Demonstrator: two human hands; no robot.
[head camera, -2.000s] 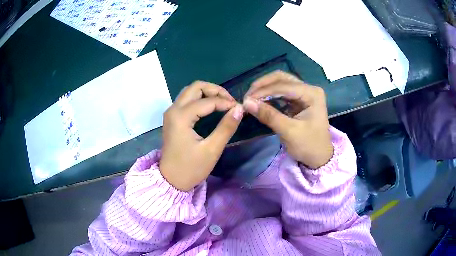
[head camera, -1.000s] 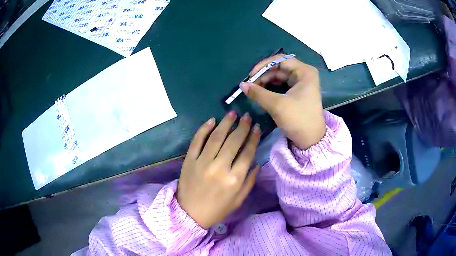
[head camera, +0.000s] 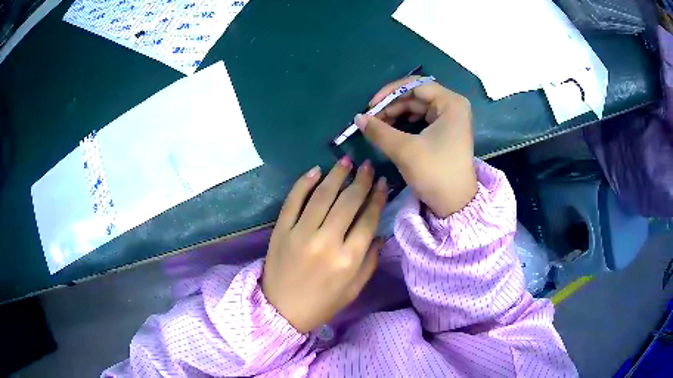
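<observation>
A thin white adhesive strip with blue print (head camera: 393, 97) is pinched between the thumb and fingers of my right hand (head camera: 432, 144). Its lower left end lies at the far edge of a black frame (head camera: 336, 147); its upper right end sticks out past my fingers. The frame lies on the dark green mat, mostly hidden by my hands and hard to see against the mat. My left hand (head camera: 322, 247) is palm down with fingers spread, its fingertips at the near side of the frame; whether they press on it is hard to tell.
A white die-cut tape sheet (head camera: 147, 166) lies at left, a blue-printed tape sheet (head camera: 166, 28) behind it. White waste paper (head camera: 509, 46) lies at right, near a shiny clear plastic thing (head camera: 609, 18). The bench edge (head camera: 184, 247) runs in front. A blue-grey stool (head camera: 620, 229) stands at lower right.
Both hands were together pinching something small. They have parted: the left hand has flattened near the frame, and the right hand now holds the strip along it, shifting slightly since one second ago.
</observation>
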